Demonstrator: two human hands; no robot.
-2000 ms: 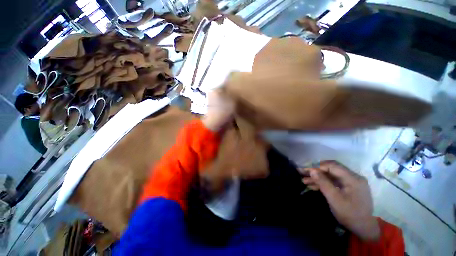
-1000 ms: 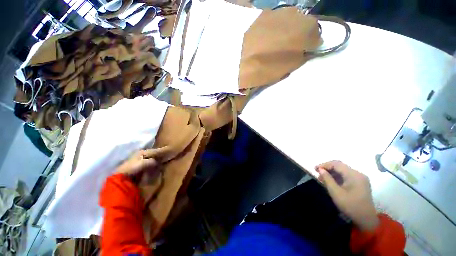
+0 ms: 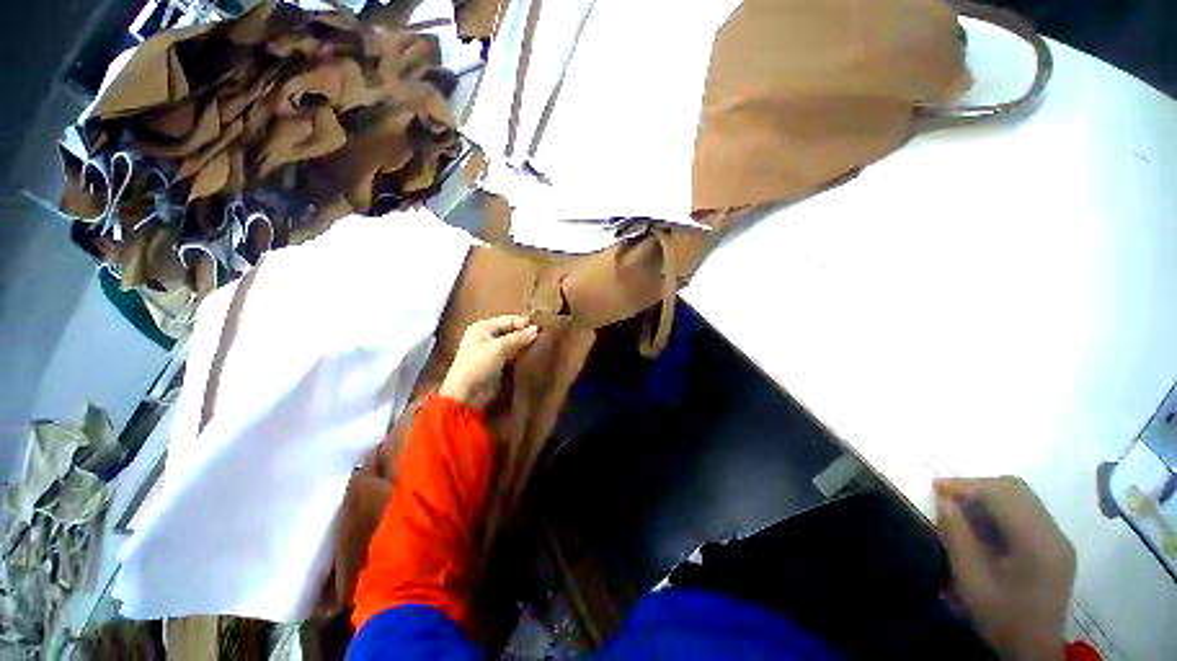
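Note:
My left hand (image 3: pixel 484 359) pinches the upper edge of a brown bag panel (image 3: pixel 497 284) between thumb and fingers. A white lining sheet (image 3: pixel 310 375) lies to the left of that panel. A bag piece (image 3: pixel 826 97) with brown body, a white layer at its left and a long looped strap (image 3: pixel 994 109) lies on the table above. A narrow brown strip (image 3: pixel 665 294) hangs over the table's edge. My right hand (image 3: pixel 1013 555) is curled at the table's front edge, slightly blurred; whether it holds something small cannot be told.
The white machine table (image 3: pixel 955 297) spans the right. A corner of the sewing machine bed (image 3: pixel 1155 478) shows at the right rim. A heap of brown pieces (image 3: pixel 284 110) is at the upper left, and pale crumpled cloth (image 3: pixel 58 504) at the lower left.
My left hand has left the bag piece, now on the table, and moved to the panel at left, then up to its upper edge. The view has shifted, so the machine is mostly out of frame.

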